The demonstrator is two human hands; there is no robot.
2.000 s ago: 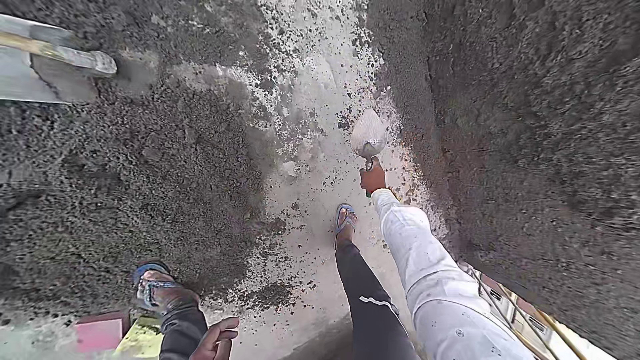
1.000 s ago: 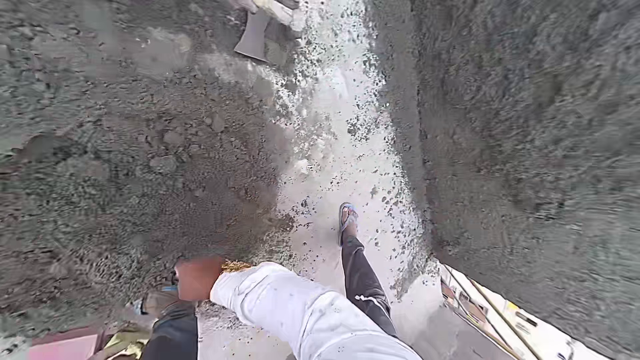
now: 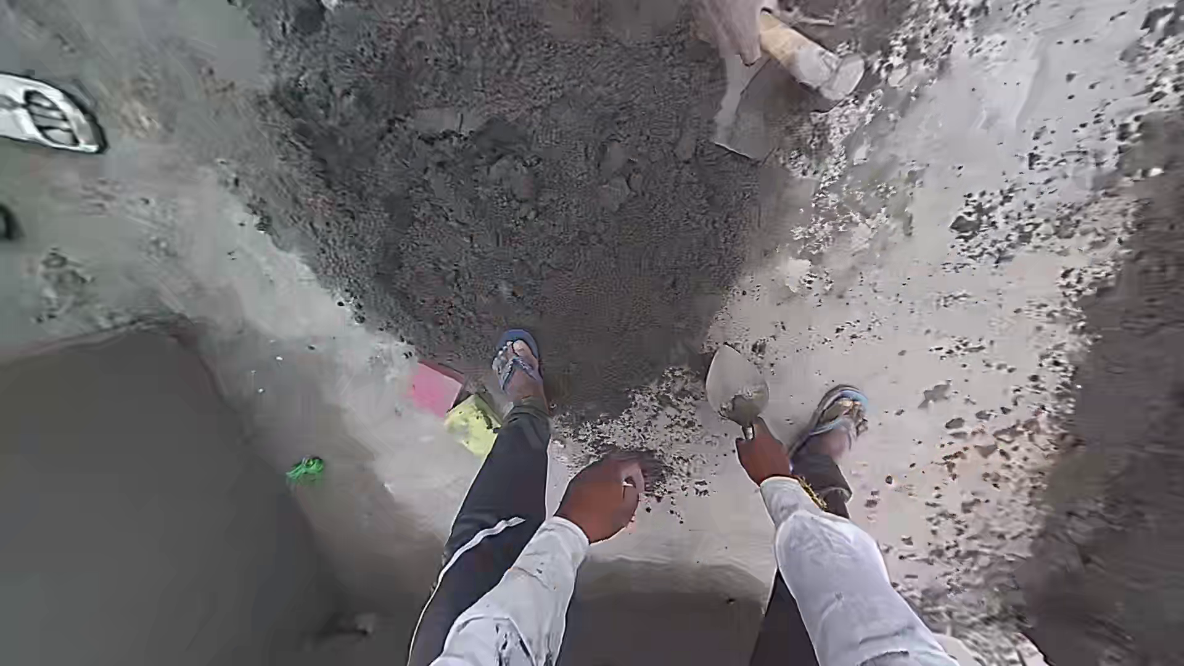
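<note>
My right hand point(image 3: 764, 452) is closed on the handle of a mason's trowel point(image 3: 737, 381), whose blade points away from me and carries a little grey mix near the handle. My left hand point(image 3: 601, 497) hangs to the left of it over scattered crumbs, with fingers curled; whether it holds anything I cannot tell. A broad mound of dark grey mortar or sand point(image 3: 555, 203) spreads in front of my feet, its near edge just beyond both hands.
At the top, a person's hand point(image 3: 733, 28) is by a metal blade with a pale handle point(image 3: 809, 60). A pink block point(image 3: 433, 388) and a yellow one point(image 3: 473, 424) lie by my left foot. A green scrap point(image 3: 305, 470) lies at left, a white shoe point(image 3: 51, 116) at upper left.
My right arm, earlier reaching across to the left, is back on the right with the trowel in view. My left hand is in view again. The view has swung left.
</note>
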